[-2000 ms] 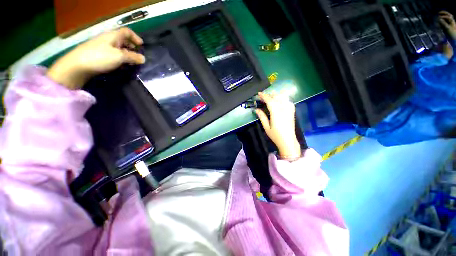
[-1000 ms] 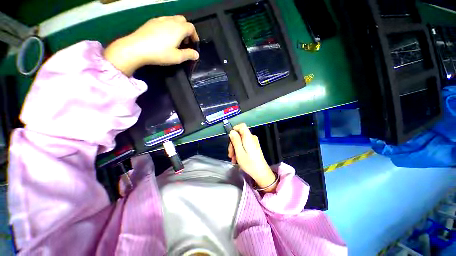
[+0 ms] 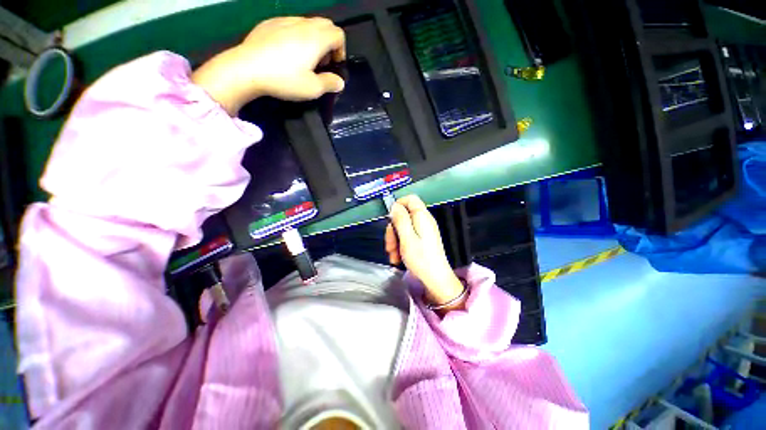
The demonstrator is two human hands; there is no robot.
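A black phone tray (image 3: 403,92) lies tilted on the green mat with phones in its pockets. My right hand (image 3: 417,239) pinches a small plug (image 3: 389,201) at the bottom edge of the middle phone (image 3: 365,134); whether it is fully in cannot be told. My left hand (image 3: 294,63) is over that phone's upper left edge, fingers curled; what lies between thumb and fingers is hidden. The phone to the left (image 3: 281,189) has a white and black plug (image 3: 300,254) at its bottom edge. The rightmost phone (image 3: 449,71) shows green text.
Another plugged phone (image 3: 200,254) is at the left, partly under my sleeve. Yellow flex parts (image 3: 526,73) and a black phone (image 3: 537,29) lie right of the tray. Stacked trays (image 3: 663,126) stand further right, beside a blue sleeve (image 3: 731,210). A ring-shaped roll (image 3: 50,82) is at upper left.
My right hand has moved left from beside the tray's right end to the middle phone's bottom edge with the plug. My left hand stays at that phone's upper part. The view has shifted.
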